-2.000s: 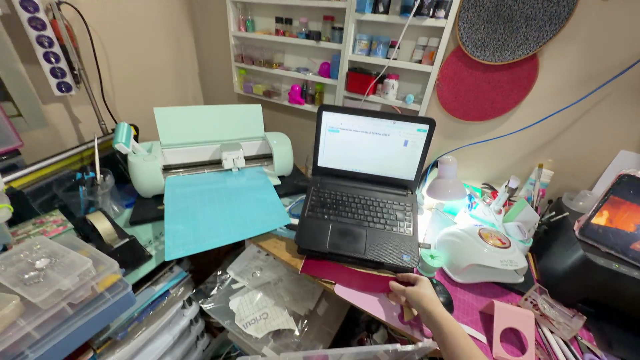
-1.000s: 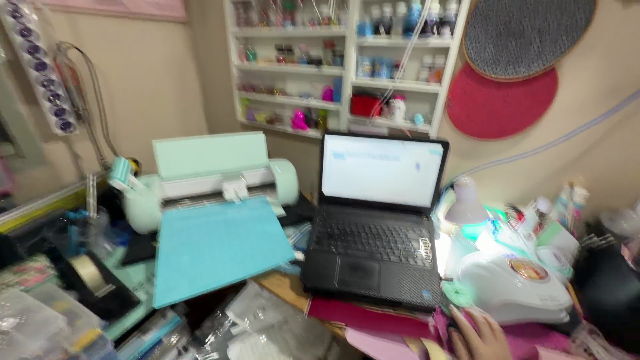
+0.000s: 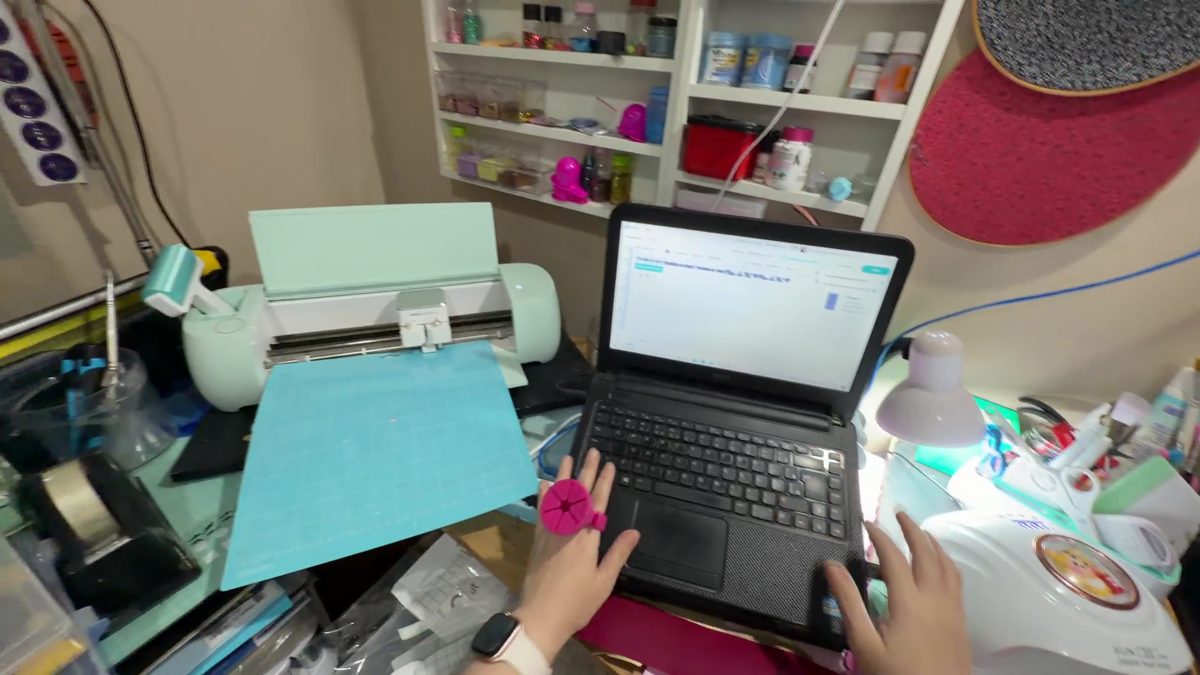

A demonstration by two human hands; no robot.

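My left hand (image 3: 577, 553), with a round magenta silicone piece (image 3: 566, 507) worn on its fingers and a smartwatch (image 3: 495, 635) at the wrist, rests by the left front corner of an open black laptop (image 3: 741, 497). My right hand (image 3: 905, 600), fingers apart, is at the laptop's right front corner, holding nothing visible. Left of the laptop stands a mint cutting machine (image 3: 534, 314). A turquoise cutting mat (image 3: 384, 450) lies in its front, reaching toward the desk's edge. Dark pink sheet material (image 3: 694, 642) lies below the laptop's front edge.
A white nail lamp (image 3: 1022, 581) and a small desk lamp (image 3: 933, 394) stand at the right among scissors and tools. A tape dispenser (image 3: 103, 534) is at the far left. Plastic bags (image 3: 441, 600) lie at the front. Wall shelves (image 3: 562, 56) hold jars.
My left hand has come into view beside the laptop. My right hand was lower, at the pink material before the laptop, and is now at the laptop's right front corner. The view has moved closer.
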